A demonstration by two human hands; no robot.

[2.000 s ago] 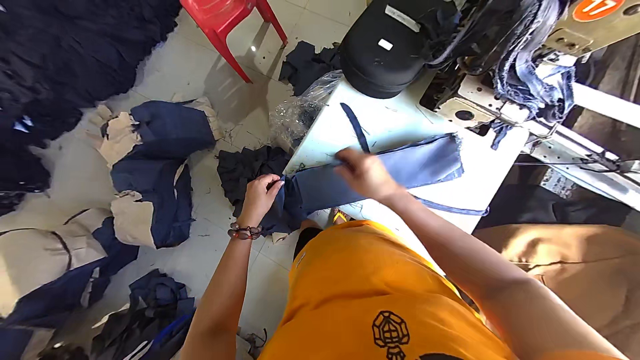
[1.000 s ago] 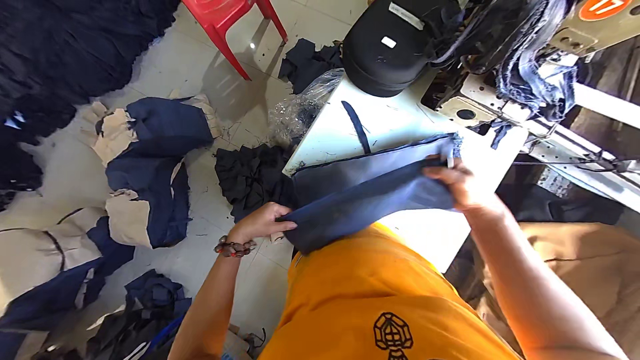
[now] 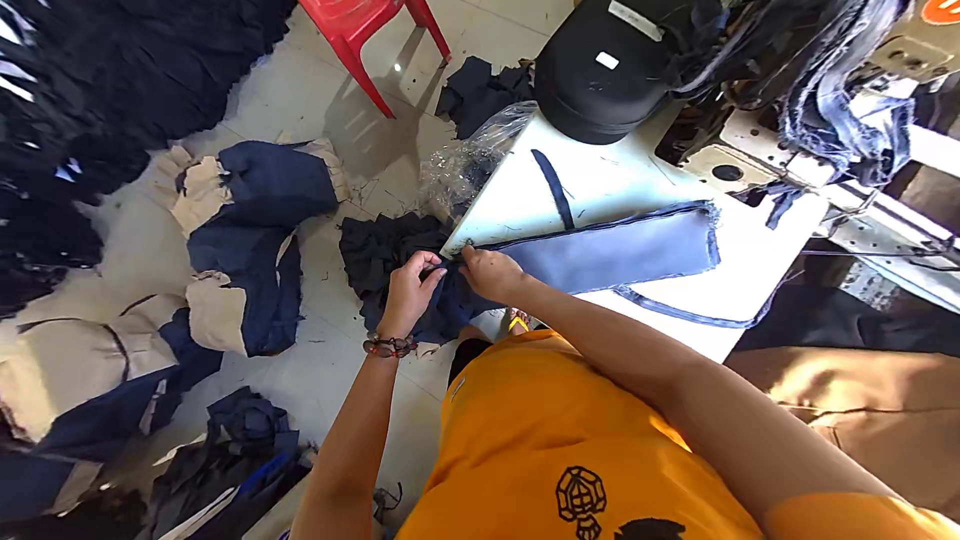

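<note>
A long navy fabric piece [image 3: 611, 251] lies flat on the white sewing table [image 3: 637, 184], its left end running over the table's corner. At that end my right hand [image 3: 491, 274] grips the cloth, fingers curled over its edge. My left hand [image 3: 415, 289], with a beaded bracelet at the wrist, pinches the end of the same cloth just left of it. A narrow dark fabric strip [image 3: 553, 187] rests above the piece, and another strip [image 3: 686, 309] curves below it. The fingertips of my right hand are partly hidden.
An industrial sewing machine [image 3: 750, 154] hung with frayed strips stands at the right, beside a black case [image 3: 600, 75]. A red plastic chair [image 3: 356, 34] is at the top. Dark scraps [image 3: 382, 262] and navy and beige cloth pieces [image 3: 259, 232] lie on the floor.
My right hand has moved left from the cloth's right end to beside my left hand. The navy cloth, lifted and folded toward me one second ago, now lies flat on the table.
</note>
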